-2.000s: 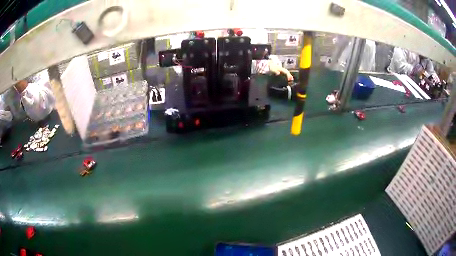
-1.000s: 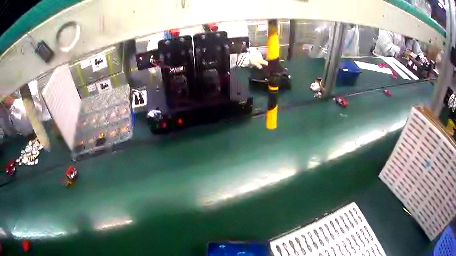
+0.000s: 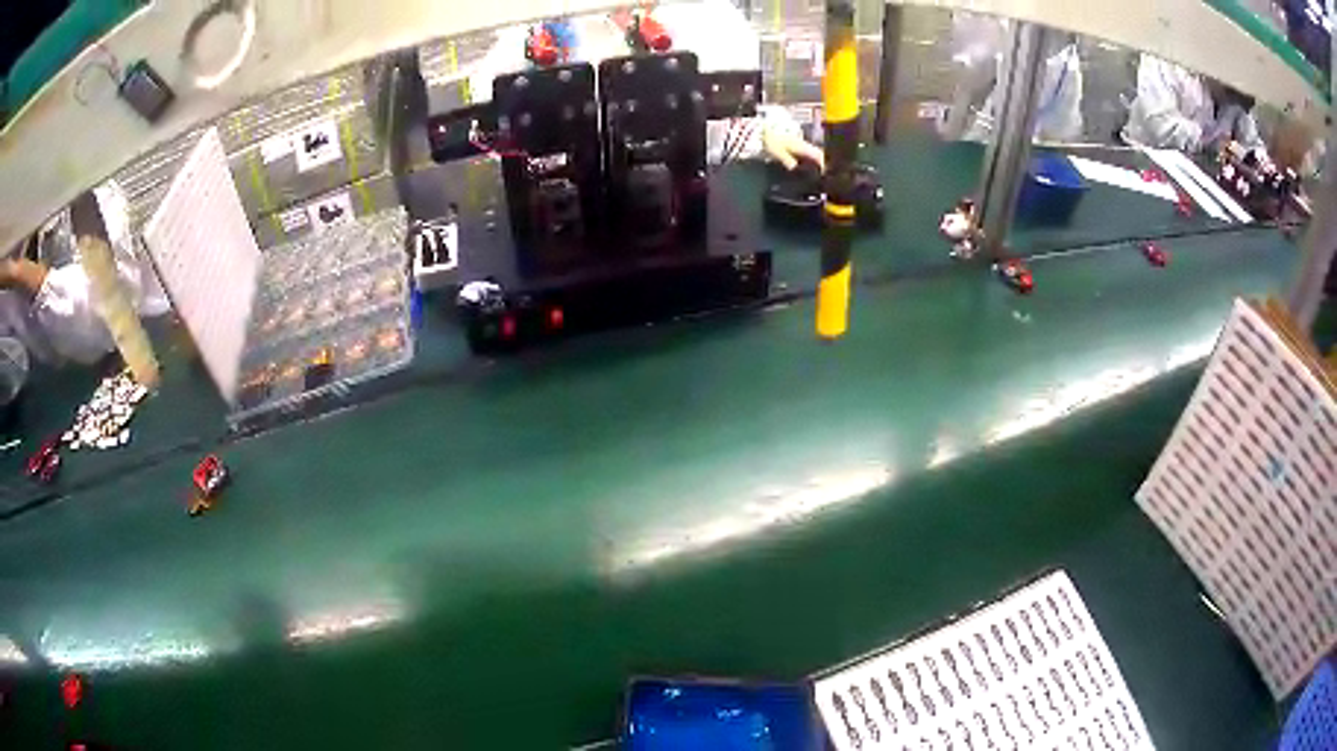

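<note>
Neither of my hands is in the picture. A white slotted parts sheet [image 3: 985,687] with rows of dark parts lies flat at the bottom edge, cut off there. A shiny blue parts bin [image 3: 722,716] sits beside its left side, also cut off. A second slotted sheet [image 3: 1264,492] with rows of dark reddish slots leans upright at the right, with brown cardboard [image 3: 1279,326] behind its top edge. A small red part [image 3: 210,478] lies on the green bench at the left. Another red piece [image 3: 72,690] is at the lower left.
A black fixture [image 3: 616,294] stands across the bench, beside a clear compartment box [image 3: 326,316]. A yellow-black post [image 3: 836,176] hangs down right of the fixture. A pale rail [image 3: 440,27] crosses overhead. People in white coats [image 3: 1173,106] sit opposite. A blue bin [image 3: 1053,187] stands far right.
The view has shifted, so more of the flat sheet and blue bin shows than two seconds ago. The bench items keep their places; no hand of mine has appeared.
</note>
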